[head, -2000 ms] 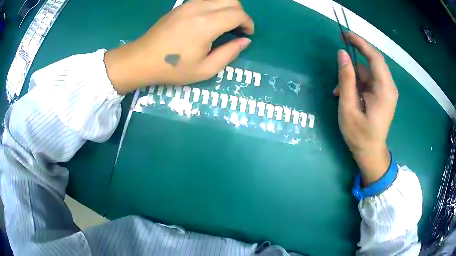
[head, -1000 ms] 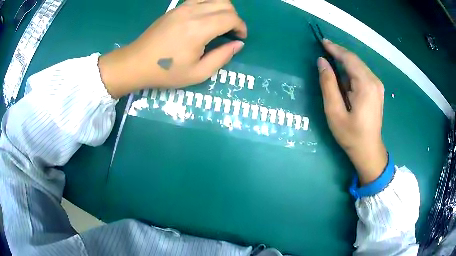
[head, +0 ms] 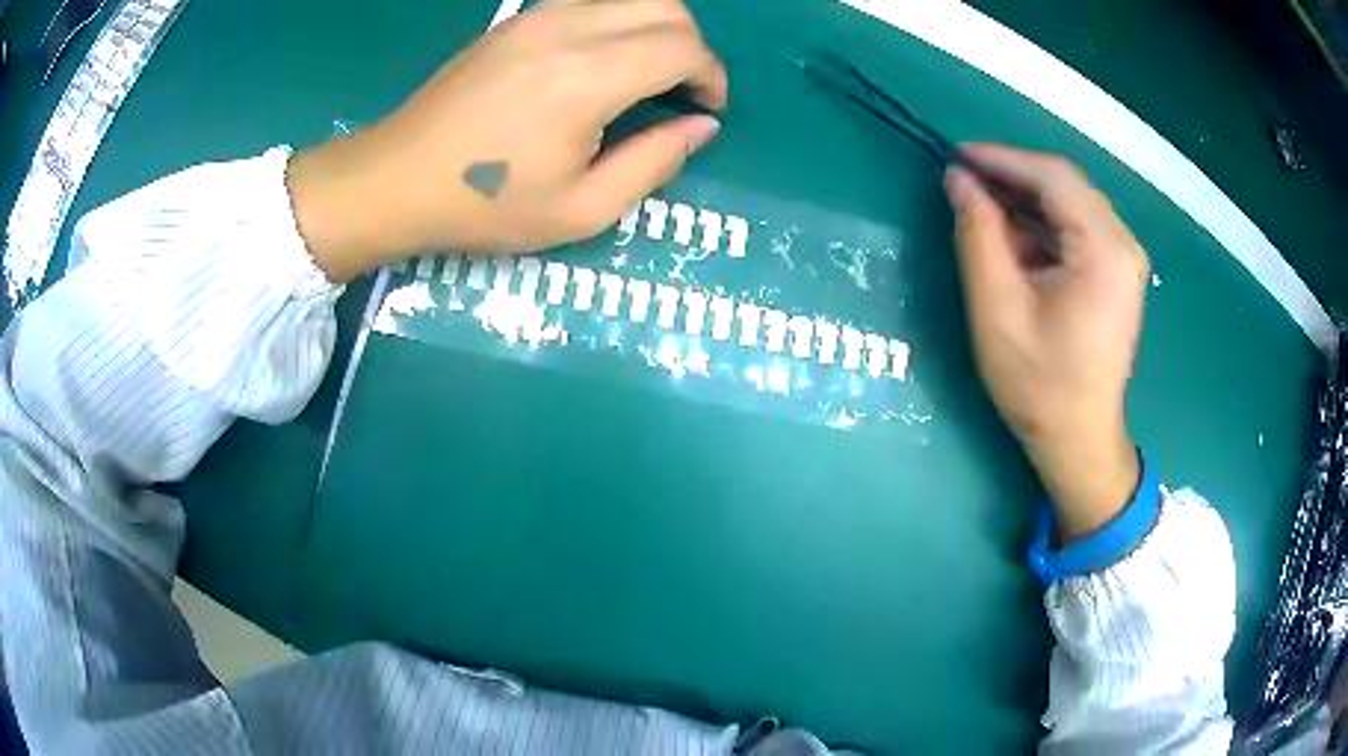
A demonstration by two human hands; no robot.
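My right hand [head: 1057, 296] holds black tweezers [head: 902, 123], slightly blurred, their two points directed up and left toward my left hand. My left hand [head: 518, 141] is bent over the mat, thumb and fingers curled around a dark area; whether it holds a module there cannot be told. A clear glossy liner [head: 710, 392] lies below my left hand, partly covered by it. Small white adhesive tabs [head: 668, 309] stand on it in two rows, a long lower row and a short upper row with empty outlines to its right.
The green mat [head: 665, 591] lies under everything. A wide white band [head: 1094, 111] curves across the back right. A long pale label strip [head: 74, 163] lies at the far left. A dark glittery heap [head: 1313, 591] is at the right edge. A blue band [head: 1101, 544] is on my right wrist.
My right hand moved left, and its tweezers swung from pointing away to pointing up-left toward my left hand. My left hand shifted slightly left and otherwise kept its pose.
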